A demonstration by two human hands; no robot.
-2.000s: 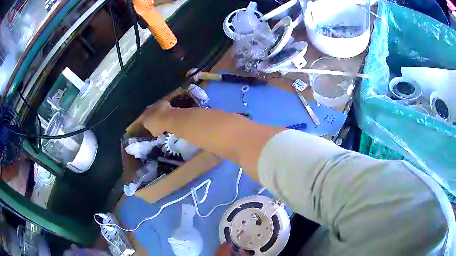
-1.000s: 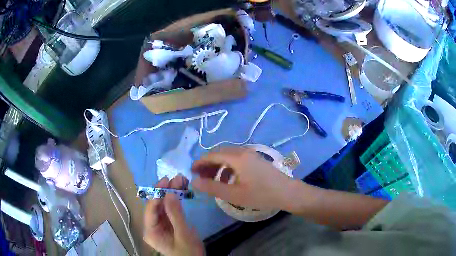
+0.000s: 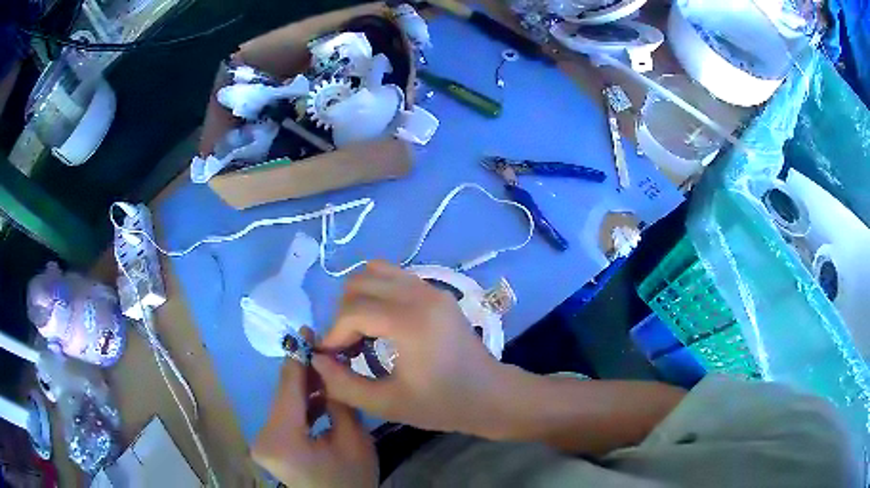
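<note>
My left hand [image 3: 320,429], at the lower middle, pinches a small part [image 3: 298,345] with a dark round spot between thumb and fingers. My right hand [image 3: 410,348] meets it from the right, its fingertips at the same part; a white ring-like piece shows by its fingers. The fingers hide much of the small part. The round white lamp housing [image 3: 474,294] lies on the blue mat, partly behind my right hand. A flat white paddle-shaped cover [image 3: 277,310] lies just beyond my left fingertips.
An open cardboard box [image 3: 320,173] of white parts stands at the back. Blue-handled nippers [image 3: 534,181], a green screwdriver [image 3: 462,94] and a white cord [image 3: 434,224] lie on the mat. A power strip [image 3: 138,262] is left; a turquoise-lined bin [image 3: 739,276] is right.
My right hand came back from the box to my left hand. The small strip-like part, earlier held sideways, is now turned and mostly covered by fingers. The view has shifted.
</note>
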